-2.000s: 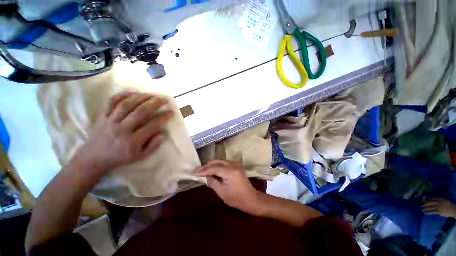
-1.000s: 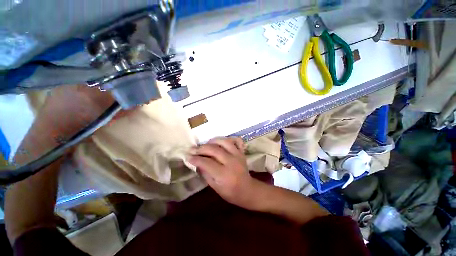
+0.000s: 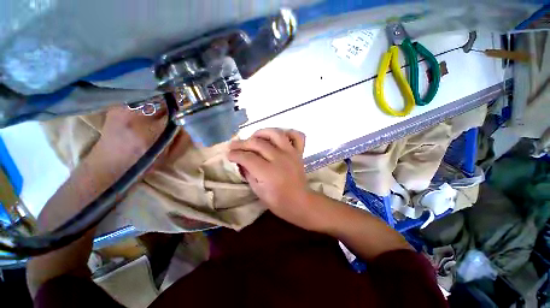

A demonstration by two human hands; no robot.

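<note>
Beige cloth (image 3: 175,198) lies bunched on the white sewing table (image 3: 313,114), below the machine head (image 3: 54,54). The shiny tension assembly (image 3: 202,99) hangs large and close over it. My right hand (image 3: 271,159) grips the cloth at its right edge with curled fingers, beside the tension assembly. My left hand (image 3: 135,126) lies on the cloth at the left; its fingers are hidden behind the machine parts, so its grip cannot be told. The needle area is hidden.
Scissors (image 3: 404,81) with yellow and green handles lie right of my right hand, near a paper label (image 3: 354,47). A wooden-handled tool (image 3: 506,55) is at the table's right end. A blue crate (image 3: 470,150) with beige pieces stands below the front edge. Dark garments are heaped at the right.
The view has moved closer to the machine head. My left hand has gone from flat on top of the cloth to behind the machine parts. My right hand has moved up, and the cloth is more bunched.
</note>
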